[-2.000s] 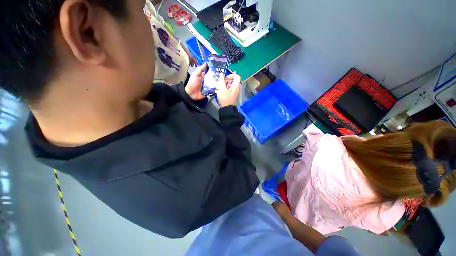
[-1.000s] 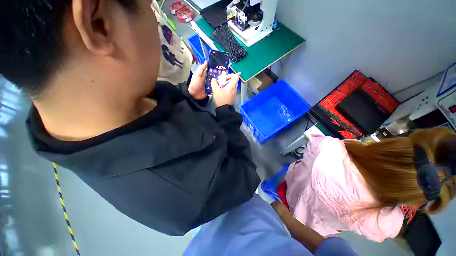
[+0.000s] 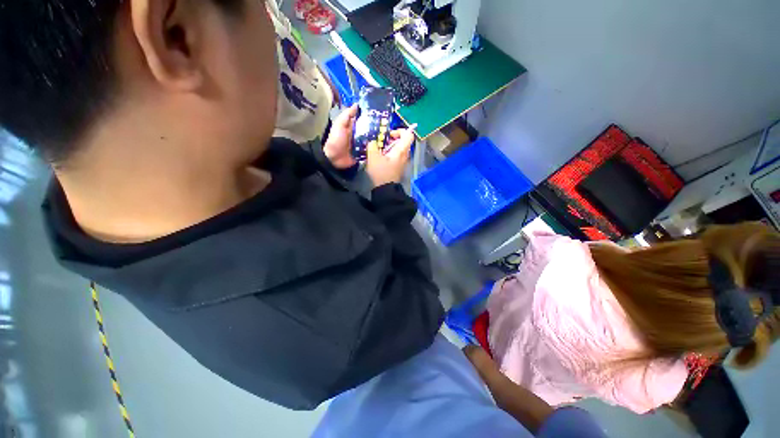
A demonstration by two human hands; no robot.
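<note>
A person in a dark hooded jacket (image 3: pixel 257 282) stands close in front at the left. This person holds a smartphone (image 3: pixel 374 122) with yellow dots on its screen in one hand; the other hand's fingers are at its lower part. A thin pale thing, perhaps a pen, sticks out from those fingers. A bare forearm (image 3: pixel 505 389) with a light blue sleeve shows at the bottom, its hand end hidden behind blue cloth and the jacket. I cannot see my left hand or my right hand.
A green bench (image 3: pixel 475 85) bears a white machine (image 3: pixel 453 38) and black wires or parts (image 3: pixel 395 73). A blue crate (image 3: pixel 457 218) stands below. A person in pink (image 3: pixel 582 325) sits at the right beside a red tray (image 3: pixel 590 162). Yellow-black tape (image 3: pixel 107 351) marks the floor at left.
The view has shifted slightly, so the bench and crate sit a little further right. The phone tilts differently, and yellow dots now show on its screen. The other person's fingers have moved lower on it.
</note>
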